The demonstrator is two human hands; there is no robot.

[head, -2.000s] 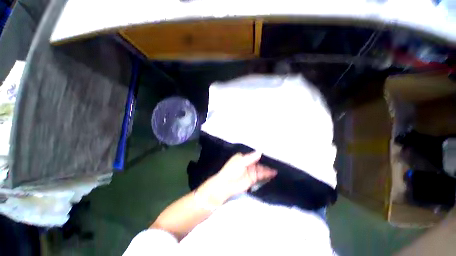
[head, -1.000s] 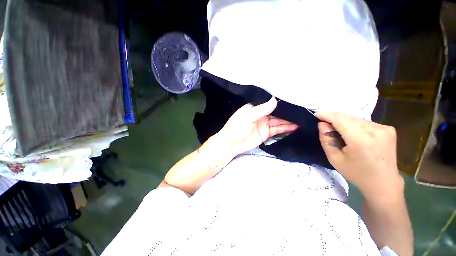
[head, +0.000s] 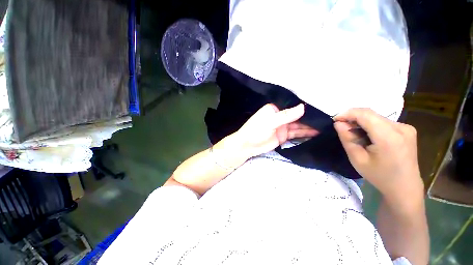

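Note:
Black garment fabric (head: 241, 106) lies across the lap, with the large bright white lining (head: 316, 52) above it. Their border runs slanting down to the right. My left hand (head: 269, 129) holds the black cloth just below this border, thumb on top and the other fingers partly under the fold. My right hand (head: 381, 147) is at the border to the right, thumb and index finger pinched together. A tiny glint shows at these fingertips, perhaps a needle; no thread can be made out. A small dark thing shows inside the right hand's curled fingers.
A grey cloth stack (head: 70, 67) with patterned white cloth under it stands at left beside a blue edge. A round clear purplish fan or bin (head: 188, 53) is beyond. A black chair (head: 33, 207) is at lower left. A cardboard box (head: 450, 176) is at right.
The view has tilted down from the table. My right hand has come in from the lower right to the border. Since one second ago both hands have barely moved on the cloth.

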